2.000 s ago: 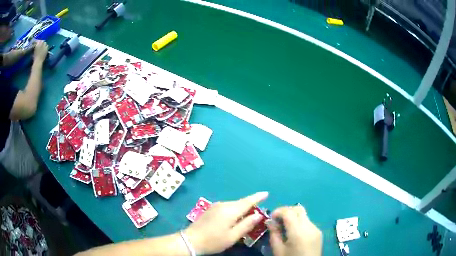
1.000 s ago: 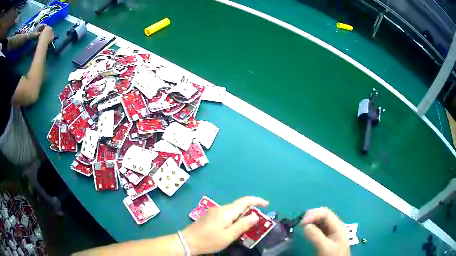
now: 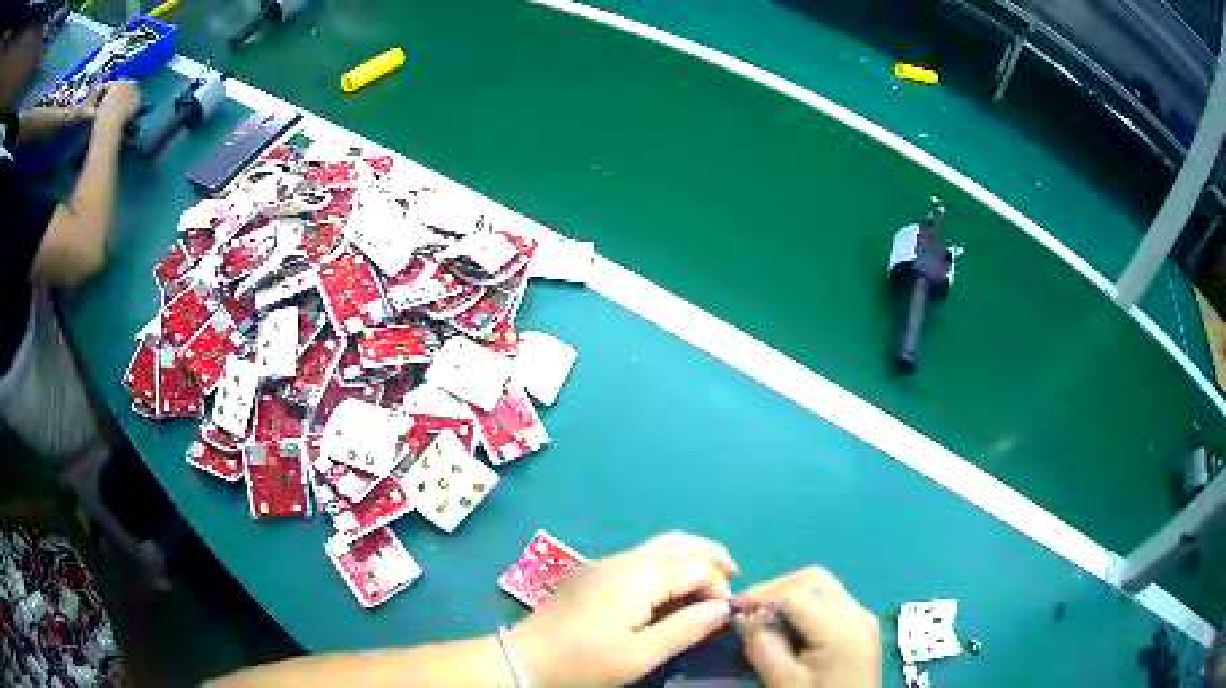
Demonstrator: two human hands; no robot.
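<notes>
My left hand (image 3: 632, 605) and my right hand (image 3: 811, 629) meet at the bottom of the view, fingertips nearly touching. My left hand holds a dark appliance unit (image 3: 713, 661), mostly hidden below the fingers. My right fingers pinch something small at the unit's head, too small to name. A red circuit board (image 3: 543, 570) lies on the bench just left of my left hand. A large heap of red and white circuit boards (image 3: 393, 346) lies further left.
The green belt (image 3: 753, 229) carries an appliance unit (image 3: 920, 289) and a yellow cylinder (image 3: 373, 70). A pale plate (image 3: 928, 629) lies right of my hands. A flat dark rectangle (image 3: 243, 149), a blue bin (image 3: 135, 51) and another worker (image 3: 67, 229) are at upper left.
The belt unit and near yellow cylinder have moved left. The red board shown in my left hand before is no longer visible there. My right hand has come back against my left.
</notes>
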